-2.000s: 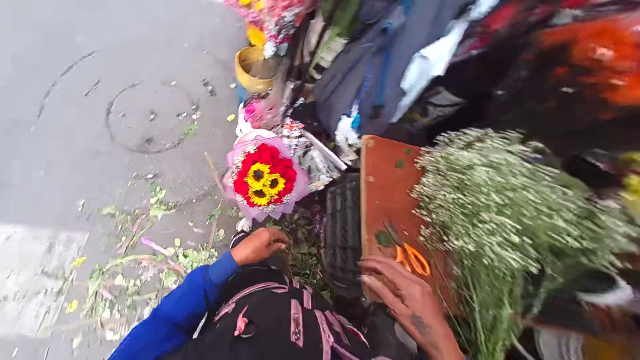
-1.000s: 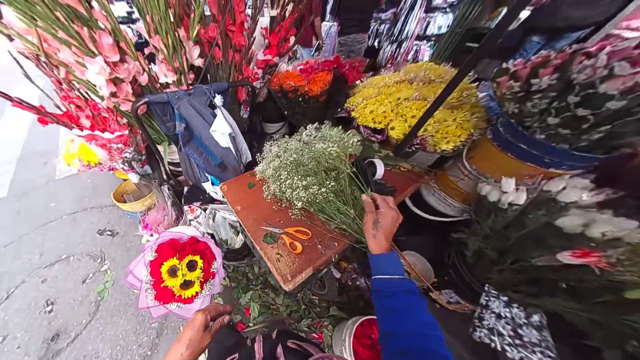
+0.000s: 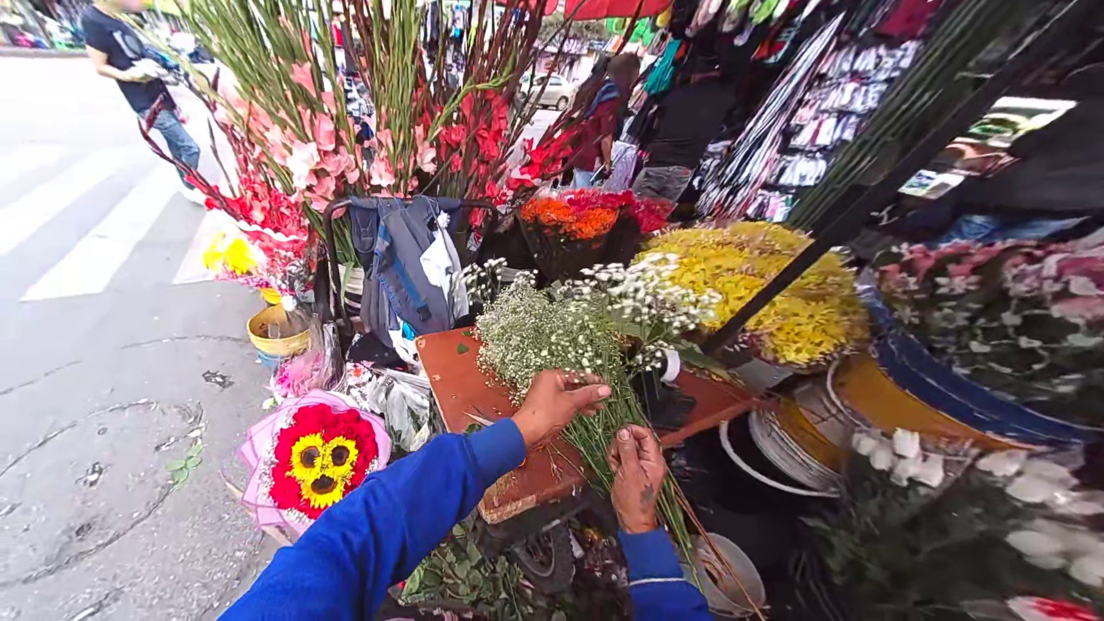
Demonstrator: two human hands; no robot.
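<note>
Bunches of small white filler flowers, like baby's breath, lie across a reddish-brown wooden board, their green stems hanging over its near edge. My left hand reaches over the bunch just below the blooms, thumb and fingers apart; whether it pinches a stem is unclear. Lower down, my right hand is beside the stems with its fingers curled, and any stem within them is hidden. The scissors are mostly hidden behind my left forearm. A bouquet of red blooms and sunflowers in pink wrap stands at the left.
Yellow chrysanthemum-like flowers stand behind a dark slanting pole. A backpack hangs beyond the board. White buckets and a blue-rimmed container are at the right. A person is on the street at upper left.
My left hand has moved from beside the bouquet to the white flowers. My right hand is now lower along the stems. More loose white blooms show on the board, and the view has tilted upward.
</note>
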